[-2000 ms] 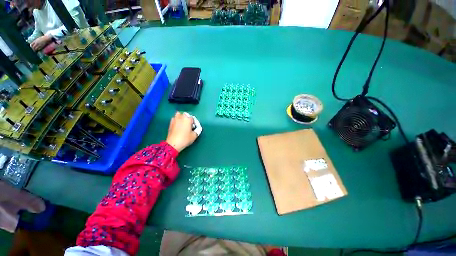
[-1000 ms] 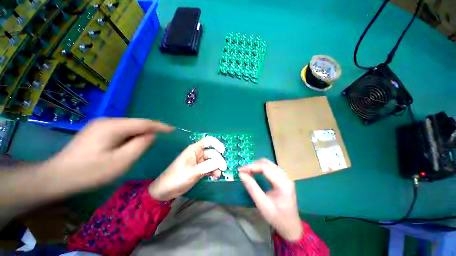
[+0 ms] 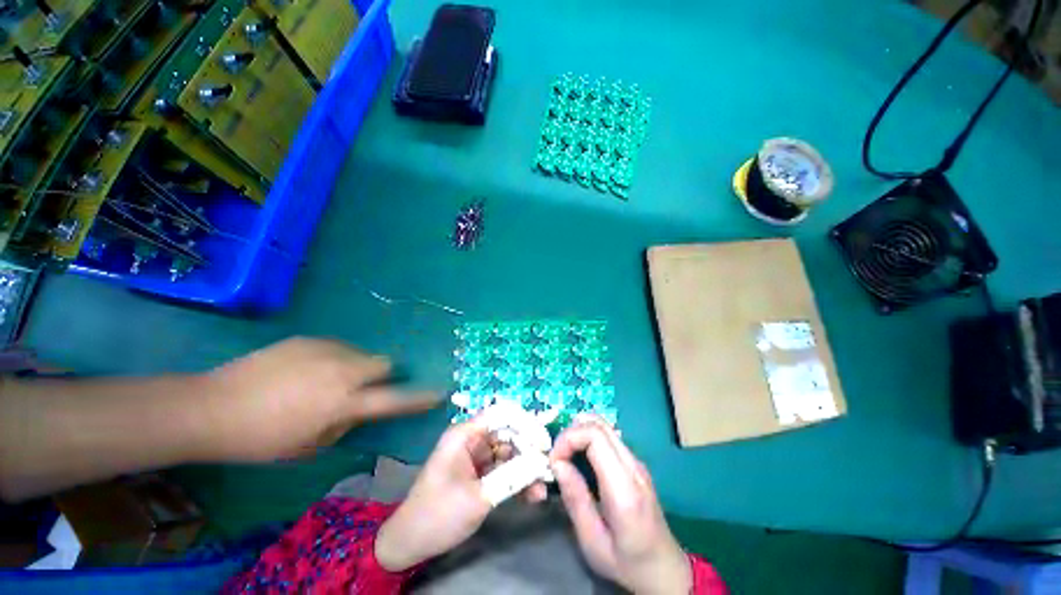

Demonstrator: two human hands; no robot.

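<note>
A green circuit board panel [image 3: 535, 360] lies on the mat in front of me. My left hand [image 3: 460, 488] is at its lower edge, fingers curled, with white coverings on the fingertips. My right hand [image 3: 617, 506] is beside it, thumb and fingertips close together, touching or nearly touching the left fingertips. Anything small between the fingers is too small or hidden to tell. A thin solder wire [image 3: 417, 303] lies above the panel's left corner. A small dark pile of leaded components [image 3: 468, 226] lies farther back.
Another person's hand [image 3: 303, 395] reaches in from the left, blurred, finger at the panel's left edge. Around are a blue bin [image 3: 305, 174] with yellow boards, a black case [image 3: 449, 64], a second panel [image 3: 591, 134], solder spool [image 3: 783, 180], cardboard [image 3: 721, 337], fan [image 3: 910, 242] and black box [image 3: 1006, 378].
My left hand has come from the component pile to the near panel, and my right hand has come in. The other person's hand has entered and moved lower. The view has tilted down.
</note>
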